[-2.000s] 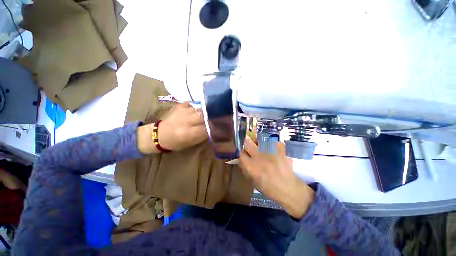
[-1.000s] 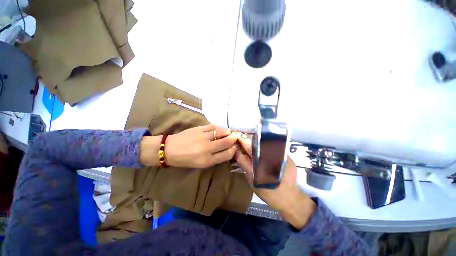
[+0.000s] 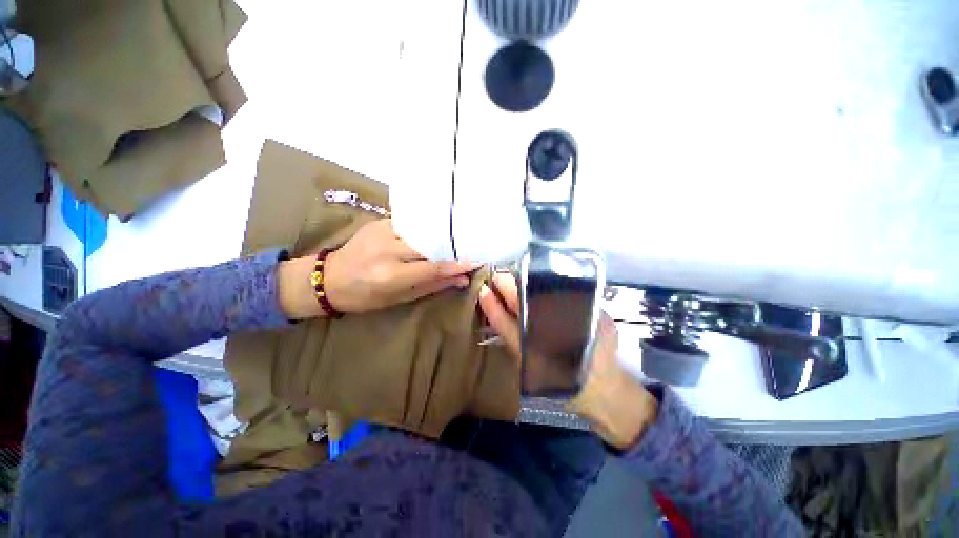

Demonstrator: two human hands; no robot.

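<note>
The brown garment panel [image 3: 368,363] lies on the table left of the machine head, with folds, and hangs over the front edge. A zipper [image 3: 355,201] with shiny teeth shows on its upper part. My left hand [image 3: 368,275] lies on the panel, fingers pointing right, fingertips on the cloth beside the machine. My right hand [image 3: 594,368] is partly hidden behind the shiny metal guard [image 3: 563,321]; its fingertips hold the cloth edge close to my left fingertips. A small silvery tip, perhaps snips, shows below the right fingers. The needle area is hidden.
The white machine head [image 3: 736,158] fills the upper right. Brown cut pieces [image 3: 126,95] lie at the upper left. A black smartphone [image 3: 804,352] lies on the right of the table. A blue bin [image 3: 184,431] with brown and white cloth is at lap level, left.
Since two seconds ago my right hand has moved from beside the needle area to the cloth edge left of the guard. My left hand went right, then back slightly left. The view has shifted.
</note>
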